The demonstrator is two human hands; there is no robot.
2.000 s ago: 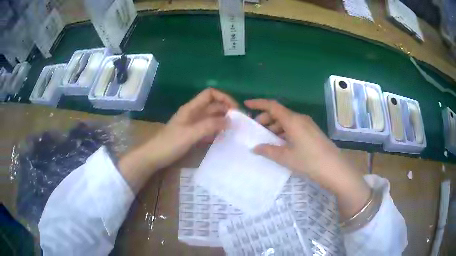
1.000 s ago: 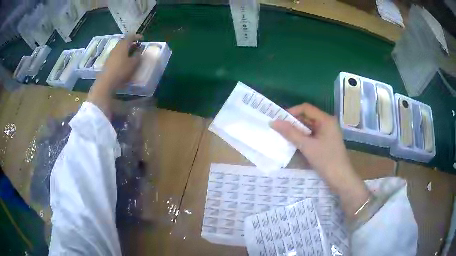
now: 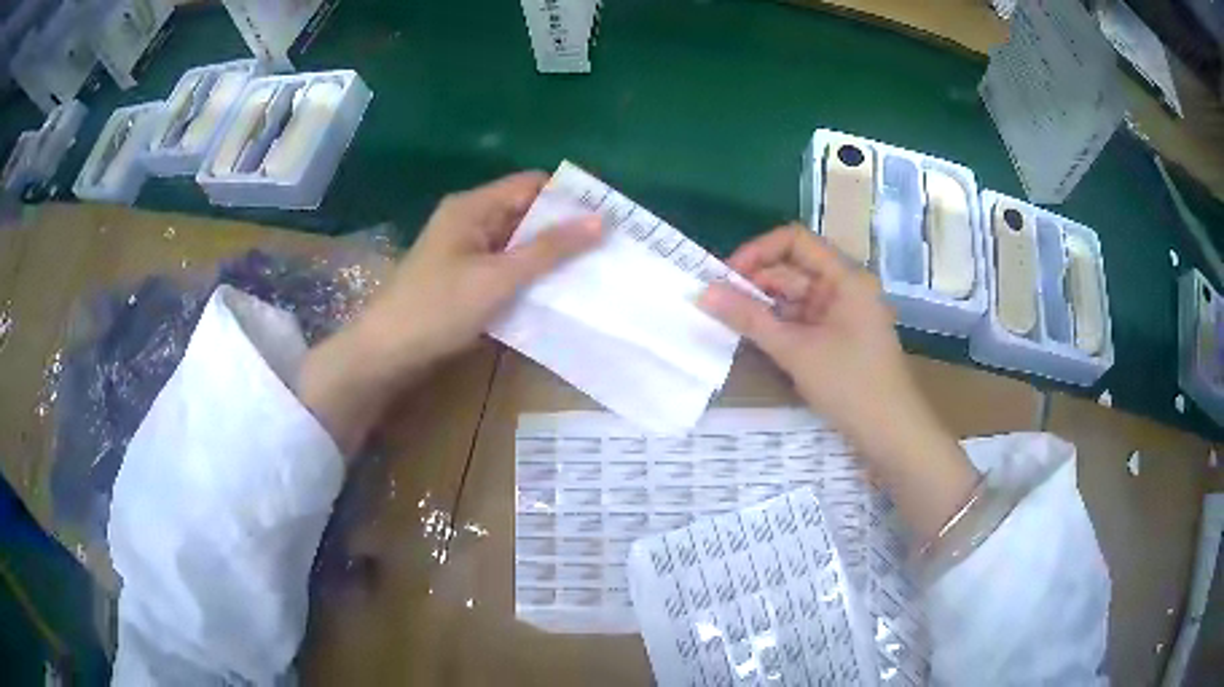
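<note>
My left hand (image 3: 463, 269) grips the left side of a white label sheet (image 3: 622, 315), thumb on its face. My right hand (image 3: 812, 309) pinches the sheet's right corner. The sheet is mostly bare, with dark print along its upper edge. It is held above the bench, over spare label sheets (image 3: 577, 510) with full grids of print. Any loose sticker on my fingertips is too small to tell.
Blister trays with cream bars stand on the green belt (image 3: 644, 121) at left (image 3: 285, 134) and right (image 3: 897, 228). A clear bag with dark contents (image 3: 201, 389) lies at left. White printed cards (image 3: 1054, 94) stand on the belt. A pale tube (image 3: 1197, 591) lies at right.
My left hand has come back from the left tray to the label sheet and now holds its left side. The dark bundle seen in that tray earlier no longer shows there. The view has shifted.
</note>
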